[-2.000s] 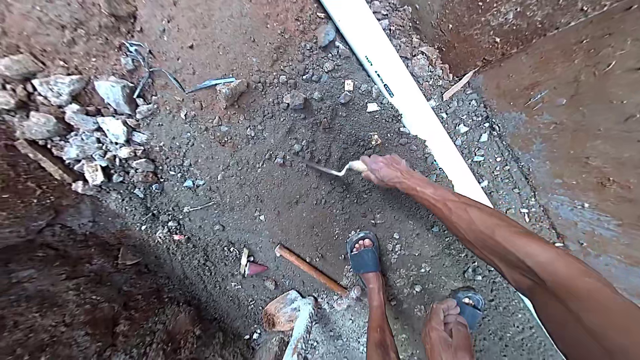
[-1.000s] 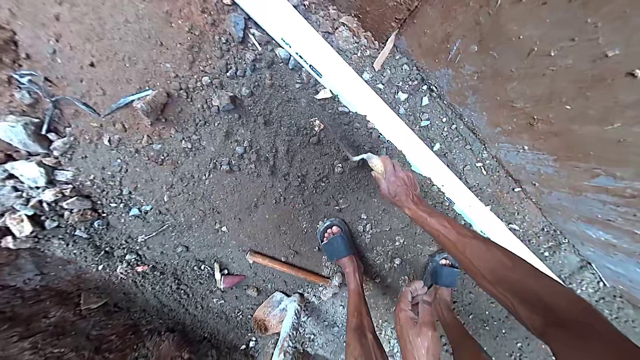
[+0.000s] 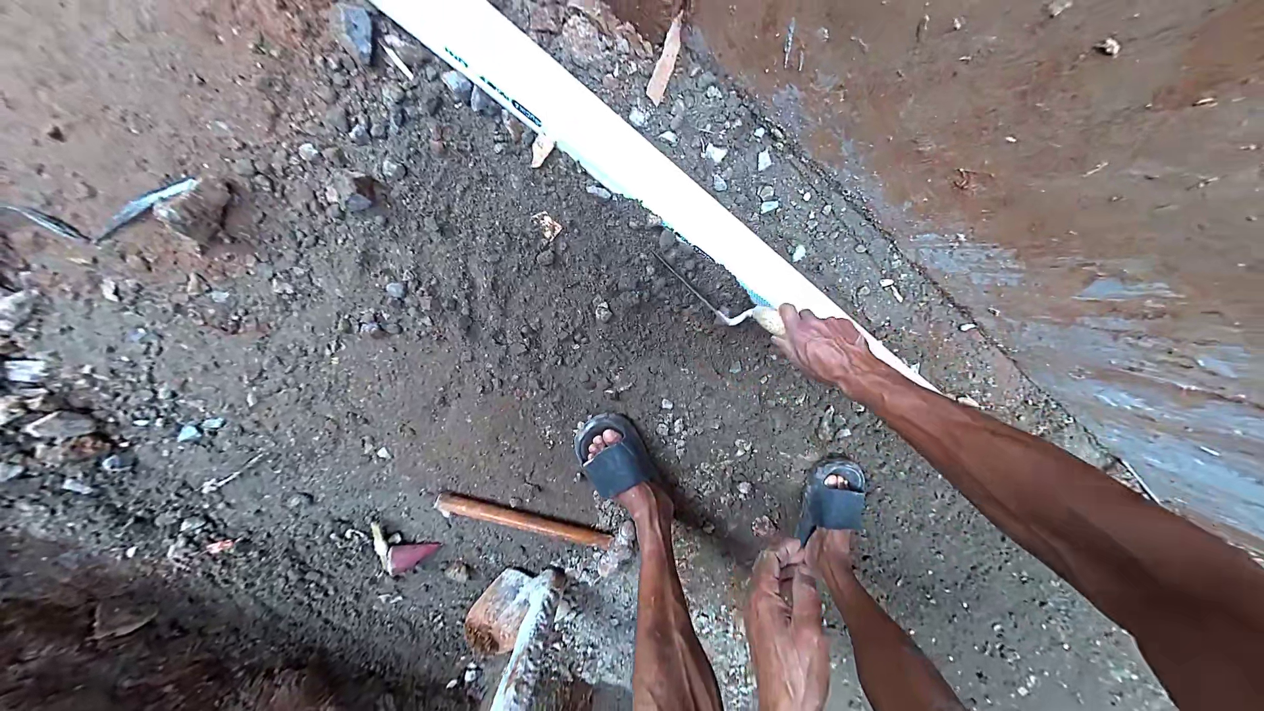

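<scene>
My right hand (image 3: 825, 344) is closed around the pale handle of a trowel (image 3: 703, 299). The trowel's thin blade is edge-on to the camera and lies against dark, gravelly soil (image 3: 523, 326) right beside a white plastic pipe (image 3: 681, 188). The pipe runs diagonally from the top left toward my right forearm, which covers its lower end. My left hand (image 3: 788, 612) hangs low between my legs, near the sandal on the right, with its fingers bent; whether anything is in it cannot be told.
A wooden-handled hammer (image 3: 523, 520) lies left of my feet, its head partly hidden. Near it are a stone block (image 3: 497, 612), a whitish crusted bar (image 3: 528, 642) and a dark red pointed piece (image 3: 410, 557). An earthen wall (image 3: 1037, 148) rises beyond the pipe; rubble (image 3: 59, 425) lies left.
My right hand has moved with the trowel from the open soil to the edge of the pipe. The view has shifted to the right. My left hand stays low by my legs.
</scene>
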